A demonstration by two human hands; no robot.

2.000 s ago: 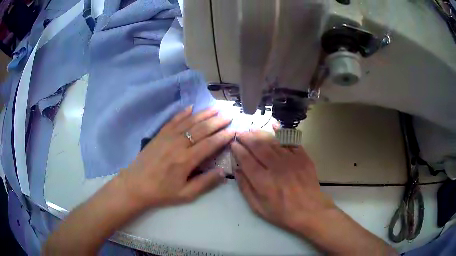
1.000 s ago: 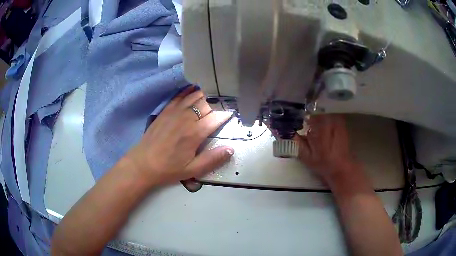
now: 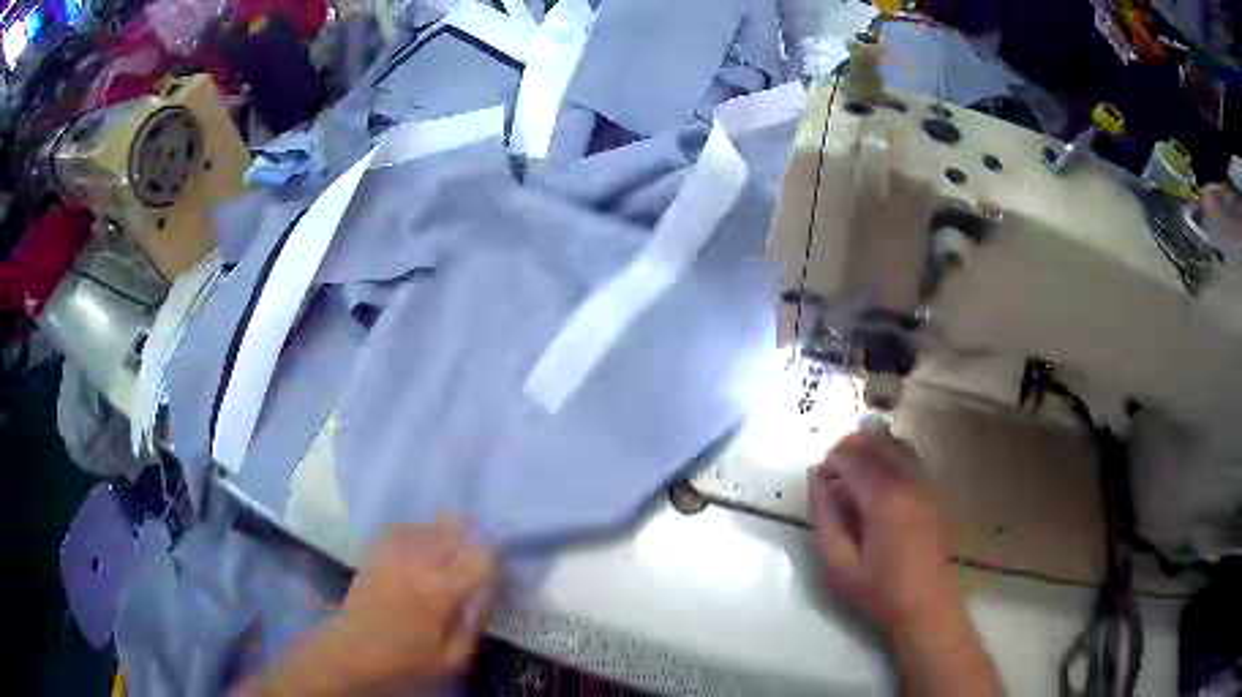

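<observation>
My left hand (image 3: pixel 422 586), blurred, grips the lower edge of a light blue panel (image 3: pixel 477 395) in front of the table's front edge. The panel spreads from my hand up to the left side of the sewing machine (image 3: pixel 1008 232), with a white strip (image 3: pixel 633 306) lying over it. My right hand (image 3: pixel 879 511) is at the machine bed, just below the needle area, with its fingers curled. Whether it holds anything cannot be told. The lamp lights the needle plate (image 3: pixel 804 409).
Blue pieces and white strips (image 3: pixel 293 306) are heaped left of and behind the machine. Dark scissors (image 3: pixel 1106 647) lie at the right of the bed. A second cream machine (image 3: pixel 164 164) stands at the far left. A purple round stool (image 3: pixel 98 561) is below it.
The view has swung left and up. My left hand has drawn the panel left and towards me, away from the needle. My right hand has come from behind the needle area to its front.
</observation>
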